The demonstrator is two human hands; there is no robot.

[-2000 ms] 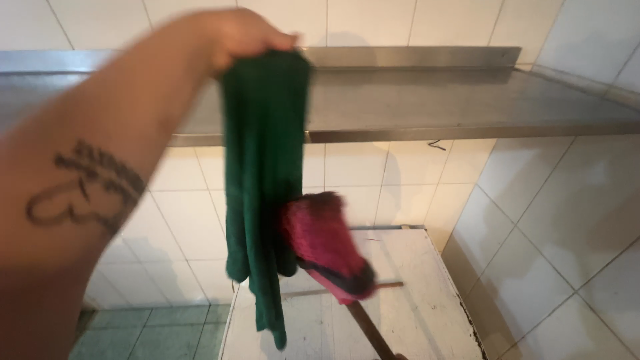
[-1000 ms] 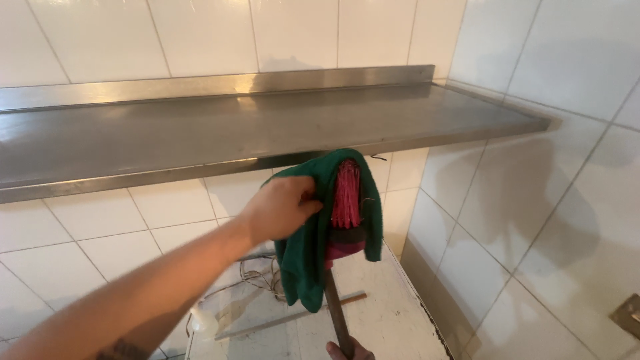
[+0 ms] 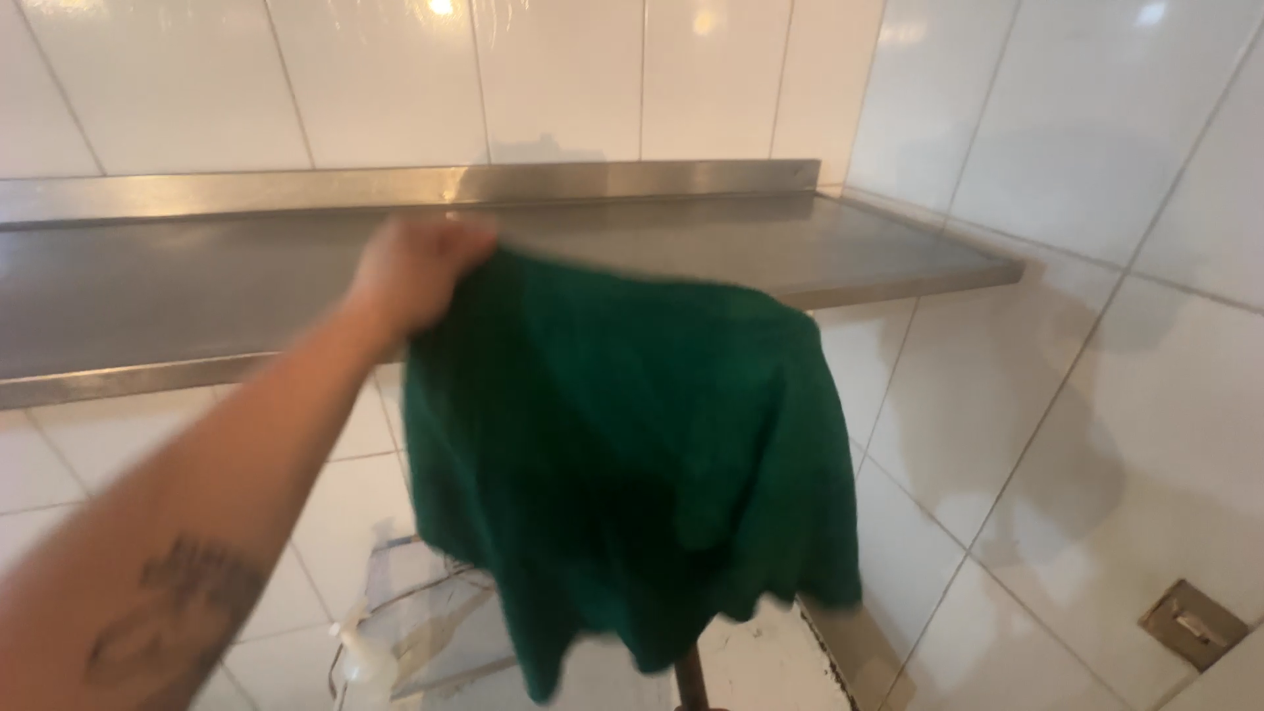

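A green cloth [image 3: 632, 444] hangs spread out in the middle of the head view. My left hand [image 3: 425, 262] pinches its upper left corner. The cloth drapes over the head of a brush or broom, which it hides from sight. Below the cloth's lower edge a short piece of the brown handle [image 3: 691, 676] shows. At the very bottom edge only a sliver of my right hand [image 3: 703, 708] is visible, at the handle.
A stainless steel shelf [image 3: 642, 232] with a raised back edge runs along the white tiled wall. Beneath it stand a worn white surface [image 3: 765, 662] and a whitish bottle [image 3: 365, 657]. A metal wall plate [image 3: 1195, 624] is on the right wall.
The pink bristles, visible in both earlier frames, are now covered by the green cloth. My left hand has lifted one corner up and to the left, and the cloth has spread wide.
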